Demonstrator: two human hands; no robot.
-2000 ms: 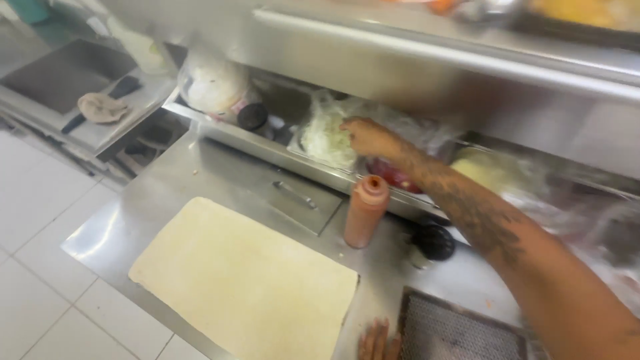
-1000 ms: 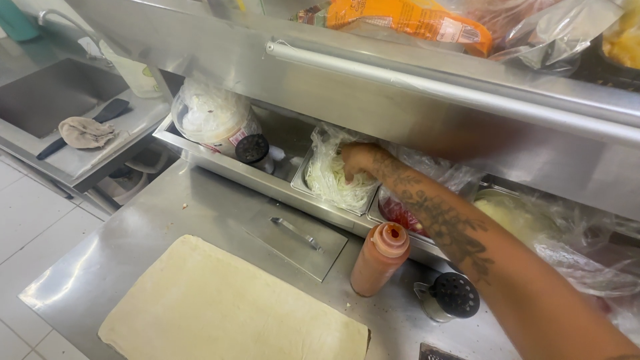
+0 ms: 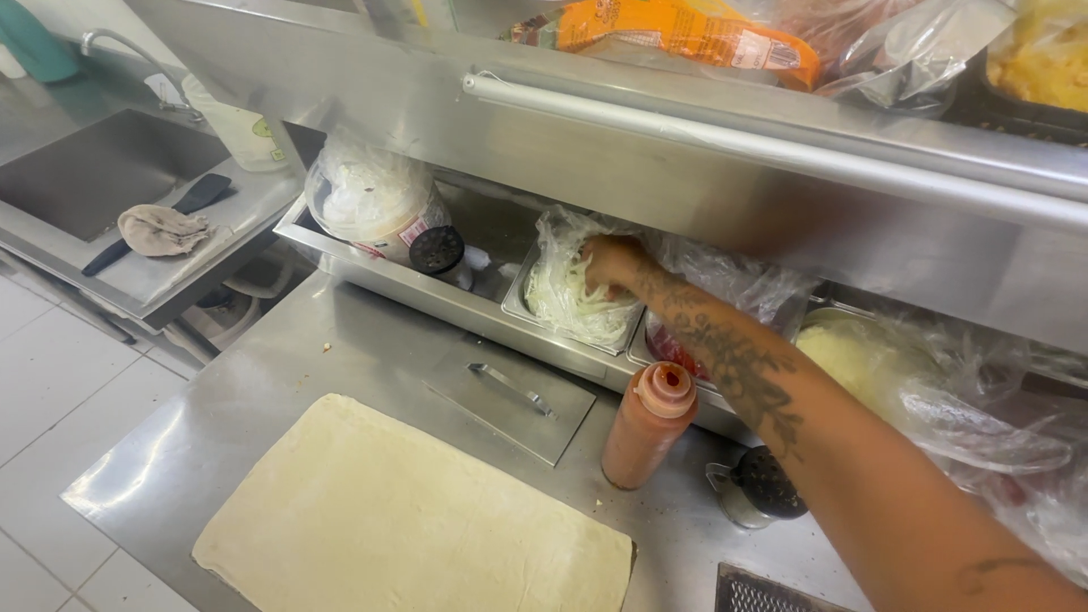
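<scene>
My right hand (image 3: 614,265) reaches into a plastic-lined metal pan of pale shredded food (image 3: 565,297), perhaps cabbage or onion; its fingertips are hidden in the shreds and plastic, so a hold cannot be made out. A tattoo shows on the forearm. My left hand is out of view. On the steel counter lies a flat rectangular sheet of pale dough (image 3: 416,518). Behind its right part stands an open-topped squeeze bottle of orange-red sauce (image 3: 650,425), with a black-lidded shaker (image 3: 761,489) to its right. A flat metal lid with a handle (image 3: 518,408) rests between dough and rail.
The rail also holds a plastic-covered tub (image 3: 374,200), another black-topped shaker (image 3: 438,251) and a pan of pale yellow food (image 3: 858,348). A steel shelf (image 3: 722,170) overhangs it. A grater-like perforated metal piece (image 3: 756,591) sits lower right. At left, a cloth (image 3: 161,229) lies beside the sink (image 3: 110,161).
My right hand stays at the pan of shreds, its fingers now deeper in the plastic than two seconds ago. My left hand, at the bottom edge then, has gone out of view. The view has shifted.
</scene>
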